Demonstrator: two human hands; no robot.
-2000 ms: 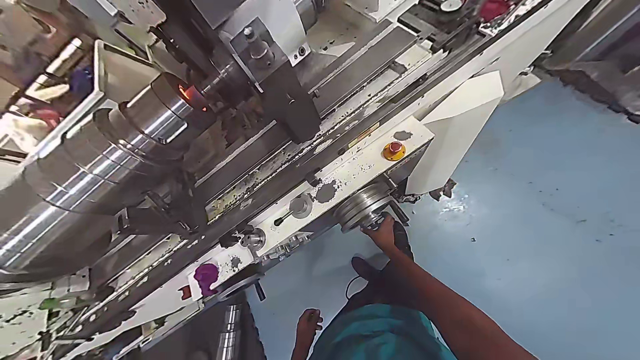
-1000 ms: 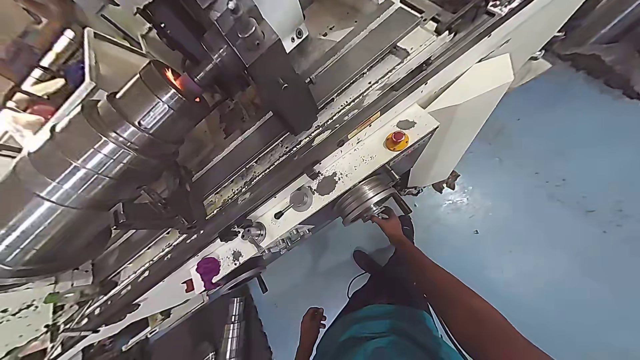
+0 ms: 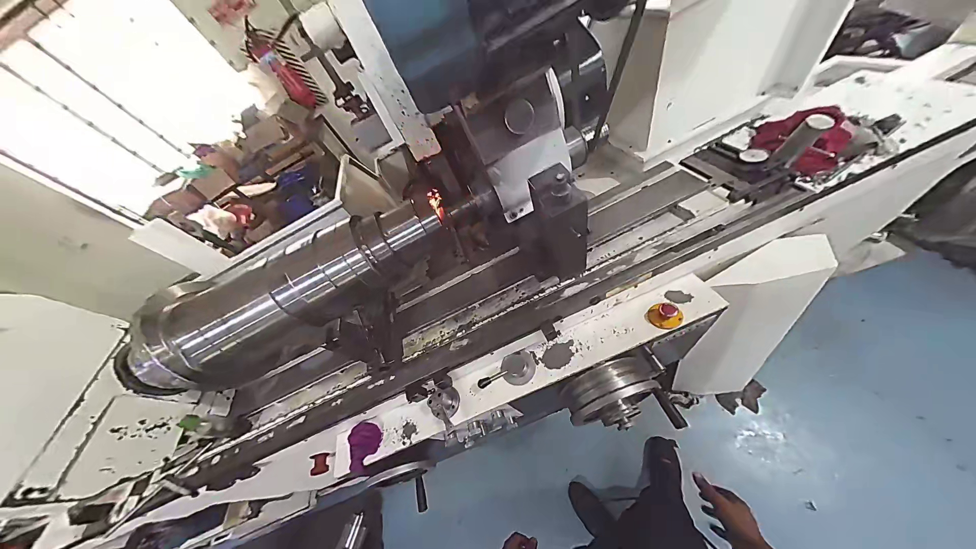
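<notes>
A large stepped steel shaft [image 3: 282, 305] lies across a cylindrical grinding machine, with orange sparks [image 3: 435, 203] at its right end, near the wheel guard [image 3: 412, 114]. Below it, the white control panel [image 3: 488, 374] carries a red stop button [image 3: 666, 313], a small lever knob [image 3: 518, 369] and a steel handwheel [image 3: 614, 393]. My right hand [image 3: 728, 509] is off the handwheel, below and to the right of it, fingers apart and holding nothing. My left hand [image 3: 521, 541] shows only at the bottom edge; its fingers are mostly cut off.
A second handwheel [image 3: 404, 474] with a black handle sits at the lower left. Behind the shaft stands a bin [image 3: 343, 191] beside boxes and rags. A red cloth [image 3: 808, 141] lies on the machine table at the upper right. Blue floor [image 3: 862, 396] surrounds my feet.
My right hand has let go of the steel handwheel and moved away from it, down and to the right. The view has shifted and takes in more of the machine's upper part.
</notes>
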